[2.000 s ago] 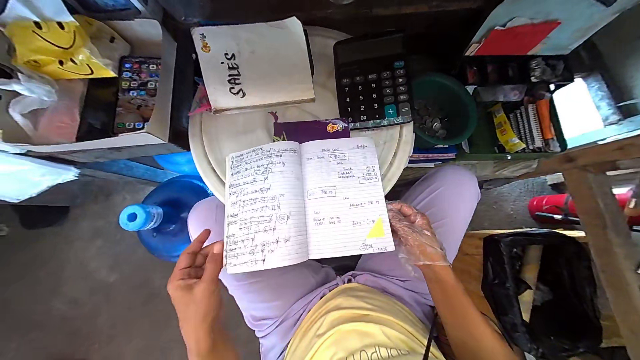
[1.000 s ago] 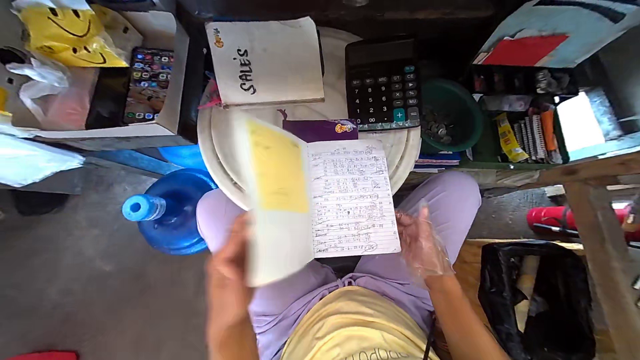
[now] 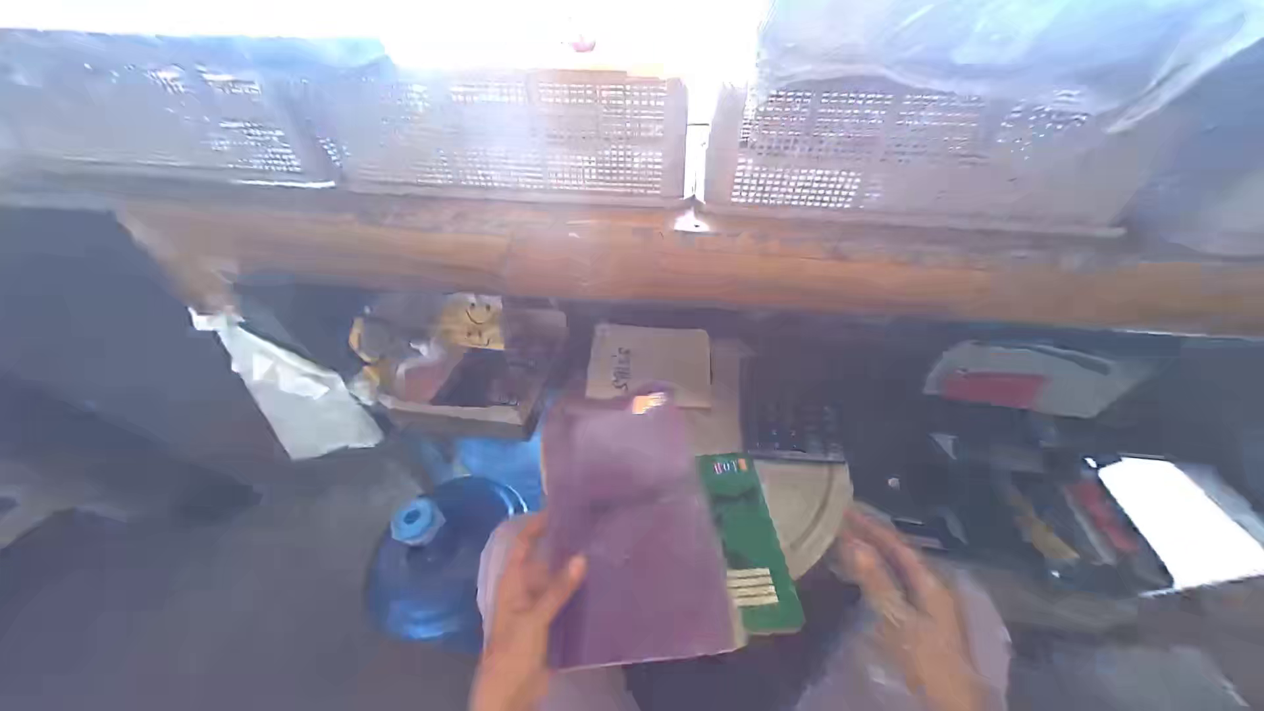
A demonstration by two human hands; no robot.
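A closed notebook with a purple cover (image 3: 637,533) is tilted over my lap, blurred. My left hand (image 3: 533,592) holds its left edge, the thumb on the cover. Partly under it lies a green-covered notebook (image 3: 760,543), on the round stool top (image 3: 815,504). My right hand (image 3: 904,602) is beside the stool's right edge, fingers apart, with nothing visible in it and a thin clear plastic glove that shows faintly. Behind the purple notebook are a pale notebook with handwriting (image 3: 652,365) and a dark calculator (image 3: 795,415).
A blue water jug (image 3: 434,563) stands left of my legs. Behind it, a box (image 3: 459,417) holds a phone and plastic bags. A wooden ledge (image 3: 632,262) with mesh baskets (image 3: 592,133) above it crosses the view. Dim trays of small items sit at right.
The open notebook is now closed, its purple cover facing up, and a green notebook shows beside it. My right hand has come away from the notebook. The view has tilted up strongly.
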